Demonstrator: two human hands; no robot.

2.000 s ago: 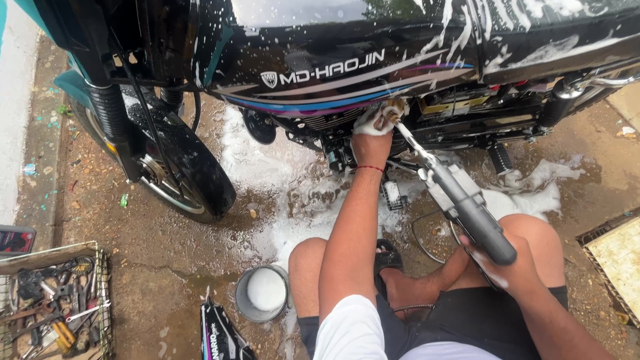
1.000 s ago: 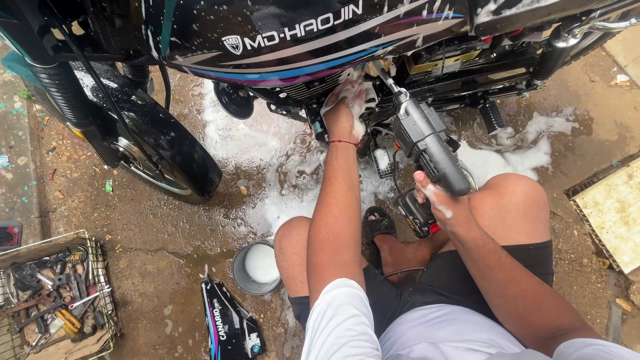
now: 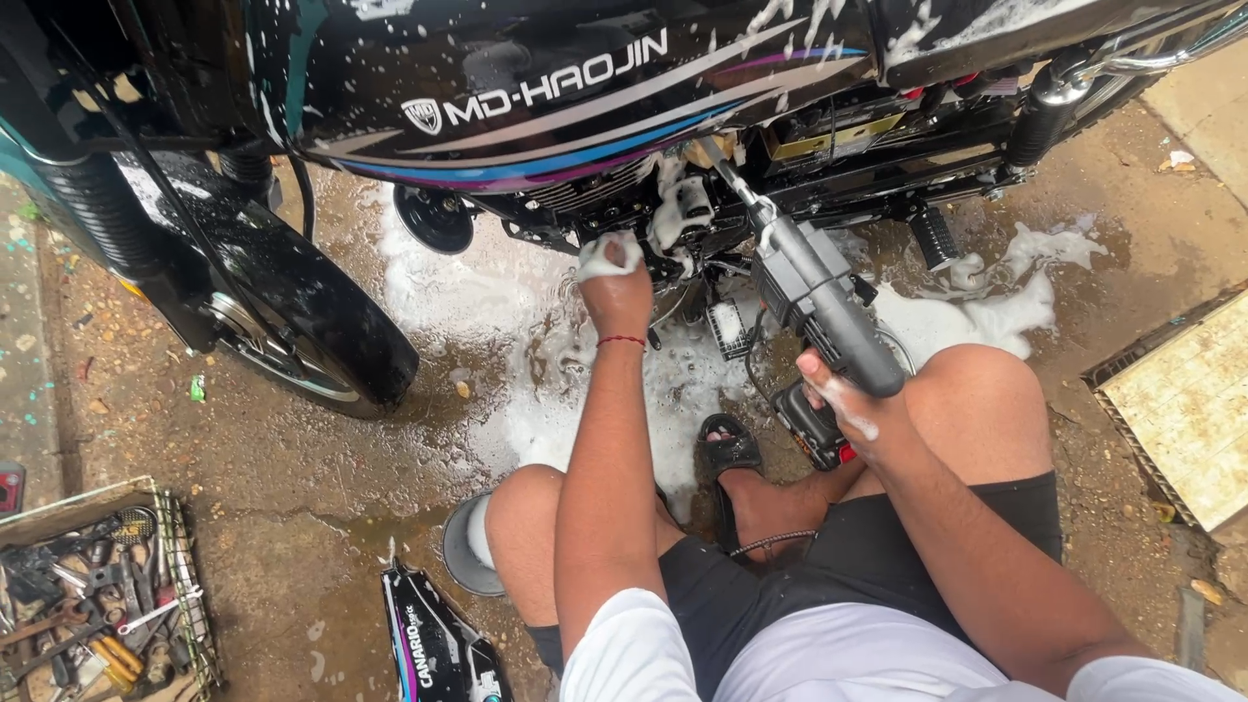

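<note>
My right hand (image 3: 858, 405) grips a grey cordless pressure-washer gun (image 3: 819, 292), whose metal nozzle points up at the motorcycle's side below the tank. My left hand (image 3: 616, 278), covered in suds, is at the lower front of the motorcycle engine (image 3: 595, 195); its fingers are partly hidden by foam, and whether it holds anything cannot be told. White foam clings to the engine beside it. The black motorcycle fuel tank (image 3: 546, 88) has coloured stripes and foam spots. A battery pack (image 3: 811, 424) sits at the gun's lower end, between my legs.
A grey bucket (image 3: 458, 546) of suds stands by my left knee. A black side panel (image 3: 434, 634) lies near it. A wire basket of tools (image 3: 180, 585) is at lower left, the front wheel (image 3: 292, 292) above. Foam (image 3: 556, 390) covers wet ground. At right lies a pale board (image 3: 1189, 419).
My left hand has moved down and left along the engine, away from the nozzle. My right hand still holds the washer gun.
</note>
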